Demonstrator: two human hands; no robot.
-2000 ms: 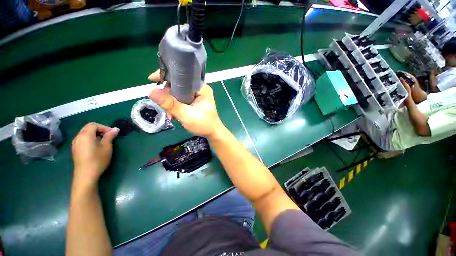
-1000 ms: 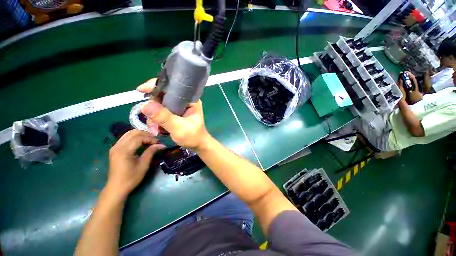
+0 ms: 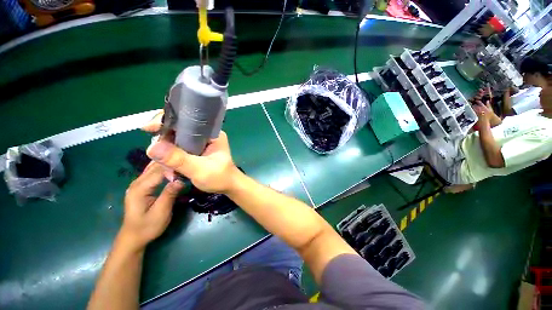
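My right hand [image 3: 200, 163] is closed around the grey electric screwdriver [image 3: 197, 115], which hangs from a yellow hook and a coiled cable. The tool's bit is hidden behind my hands. My left hand [image 3: 148, 206] is just left of and below my right hand, its fingertips close together near the tool's lower end. Whether it holds something small cannot be seen. The black unit housing [image 3: 213, 203] lies on the green bench, partly covered by my right hand and wrist. Dark screws [image 3: 138, 158] lie in a loose pile behind my left hand.
A small parts bag [image 3: 33, 172] stands at the left. A large bag of black parts [image 3: 324, 118], a green box [image 3: 392, 118] and grey trays [image 3: 431, 91] stand to the right. More trays [image 3: 378, 239] sit on the floor. A person [image 3: 505, 142] works at the far right.
My left hand has moved right from the screw pile to the tool's lower end. My right hand and the screwdriver have moved left and down, now covering the small round bag.
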